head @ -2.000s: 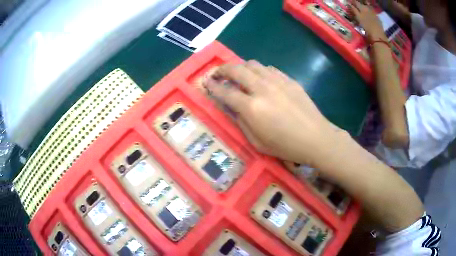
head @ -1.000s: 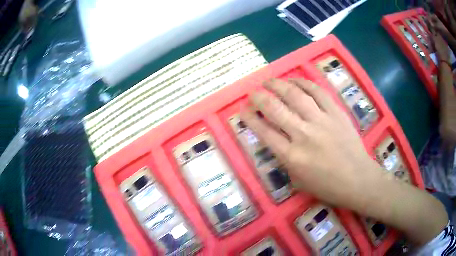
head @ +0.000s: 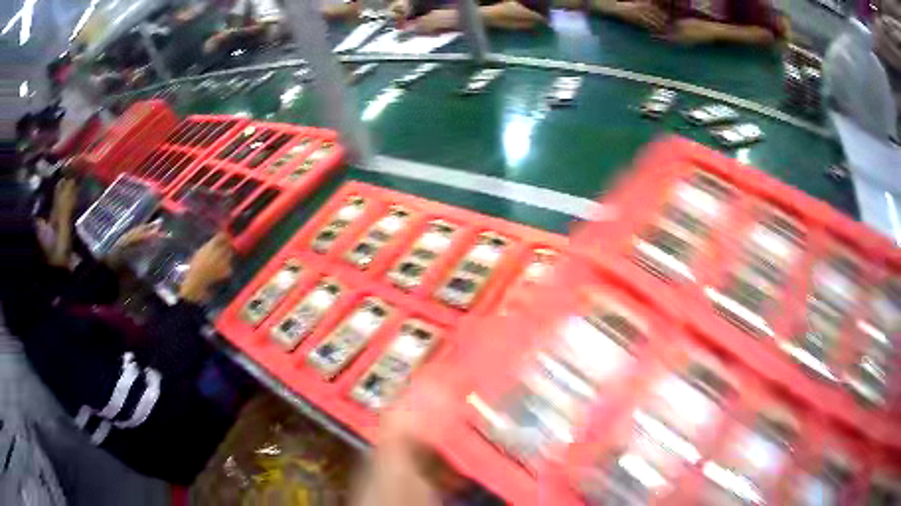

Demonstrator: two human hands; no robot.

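A red foam tray (head: 620, 265) with gold phone housings in its pockets fills the lower right. It is blurred and overlaps a second red tray (head: 474, 223) lying on the bench to its left. The second tray holds rows of phone housings (head: 362, 337) with white labels. My left hand (head: 400, 472) is blurred and cut off by the bottom edge. It holds the near tray at its left side; its fingertips are not clear. My right hand is not in view.
At the left, a person's hand (head: 207, 267) is beside another red tray (head: 331, 163). Loose phone units (head: 565, 90) lie on the green belt beyond a pale line (head: 474, 184). Co-workers' arms (head: 726, 28) rest along the far side. A pale post (head: 331, 79) stands behind the trays.
The view has swung left along the line and the near tray now shows at the right, blurred. My right hand has left the picture. My left hand has appeared at the tray's side.
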